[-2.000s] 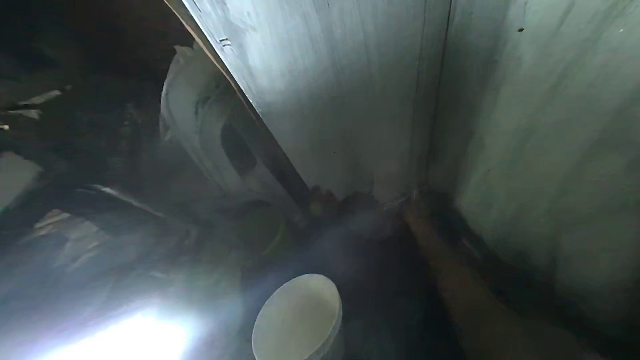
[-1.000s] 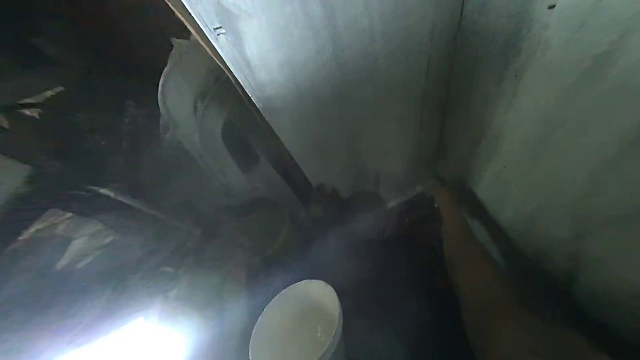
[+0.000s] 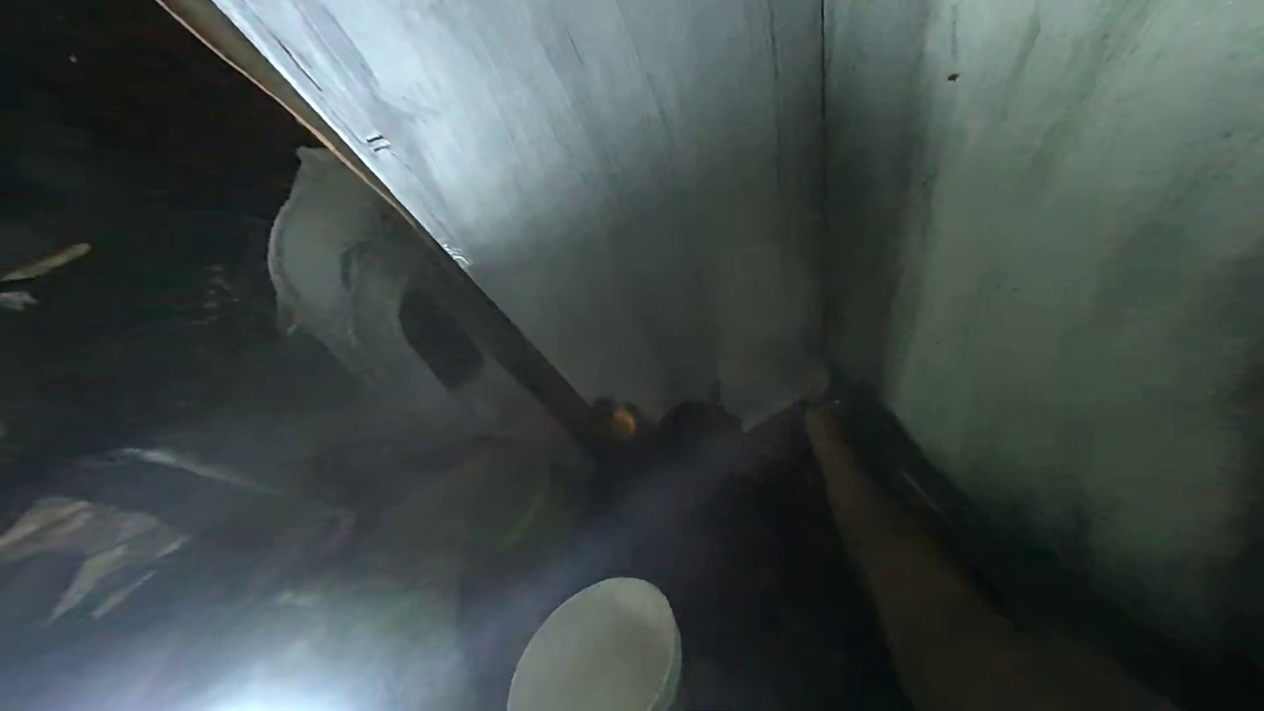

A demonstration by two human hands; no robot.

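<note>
In dim, hazy light my right arm reaches up from the lower right to the foot of the wall corner. My right hand (image 3: pixel 818 395) is small and dark there, beside a thin pale strip (image 3: pixel 775 417) that slants down to the left; whether the fingers grip it is unclear. A pale wall panel (image 3: pixel 632 197) rises behind the hand, and a greenish wall (image 3: pixel 1096 326) stands at its right. Below, at the bottom centre, is a white round container (image 3: pixel 602 647), its contents not clear. My left hand does not show.
A dark board edge (image 3: pixel 494 331) runs diagonally along the panel's left side. Beyond it lies a pale torn sack or sheet (image 3: pixel 346 267). Crumpled scraps (image 3: pixel 94 543) lie at the left, and dark lumps (image 3: pixel 696 423) sit at the panel's foot. Bright glare covers the lower left.
My right hand has shifted slightly at the foot of the corner. The white container shows lower in the view, which has moved a little.
</note>
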